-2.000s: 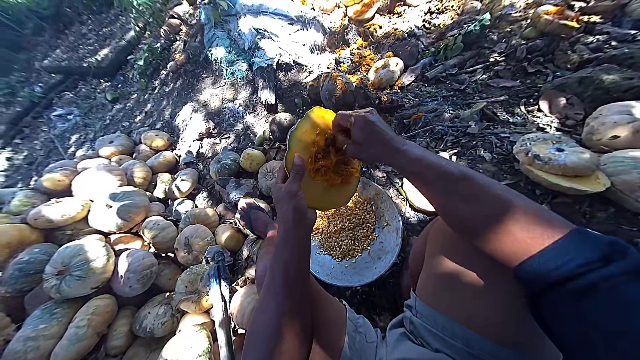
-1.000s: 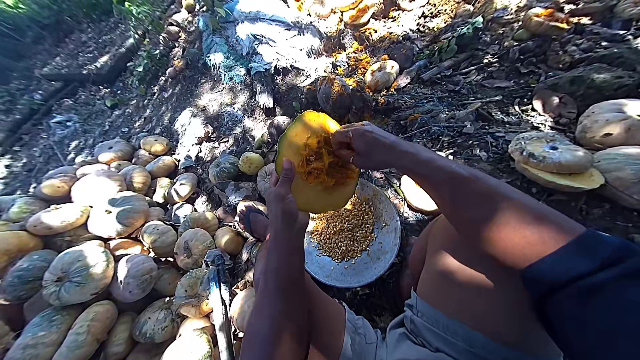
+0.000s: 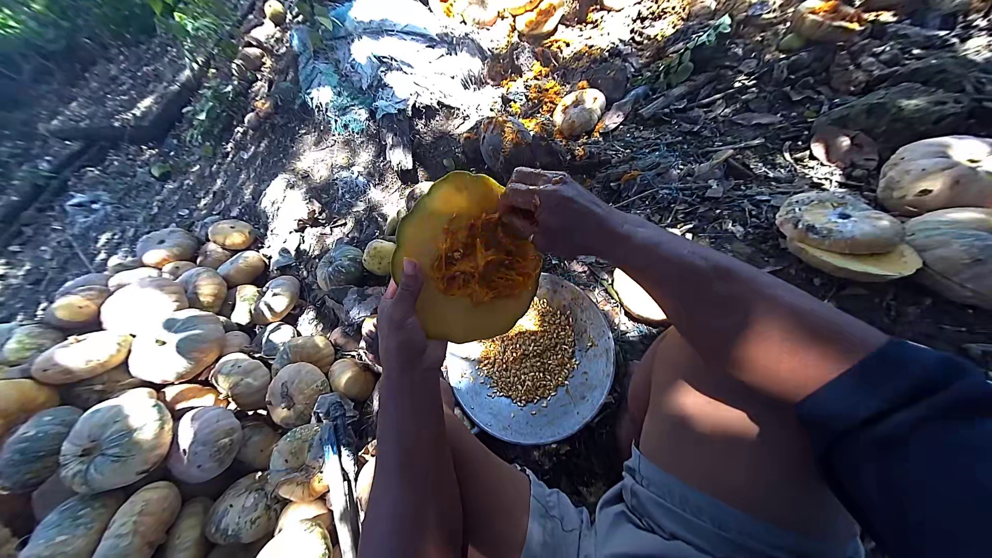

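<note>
A cut pumpkin half (image 3: 457,314), with orange stringy pulp in its hollow, is held up by my left hand (image 3: 409,329), the thumb over its cut face at the left edge. My right hand (image 3: 542,208) is at the upper right of the hollow, its fingers curled against the pulp; whether they pinch anything is hidden. Below the pumpkin half stands a round metal basin (image 3: 585,399) holding a heap of pumpkin seeds (image 3: 535,356). The pumpkin half hides the basin's upper left part.
A large pile of whole pumpkins (image 3: 116,442) covers the ground at left. A long tool or stick (image 3: 341,473) lies beside my left forearm. Another cut pumpkin piece (image 3: 639,297) lies right of the basin. More pumpkins (image 3: 841,225) sit at far right. Orange pulp scraps (image 3: 542,89) are scattered ahead.
My right hand has moved from within the pulp towards the upper right edge of the pumpkin half. My left hand keeps its hold on it.
</note>
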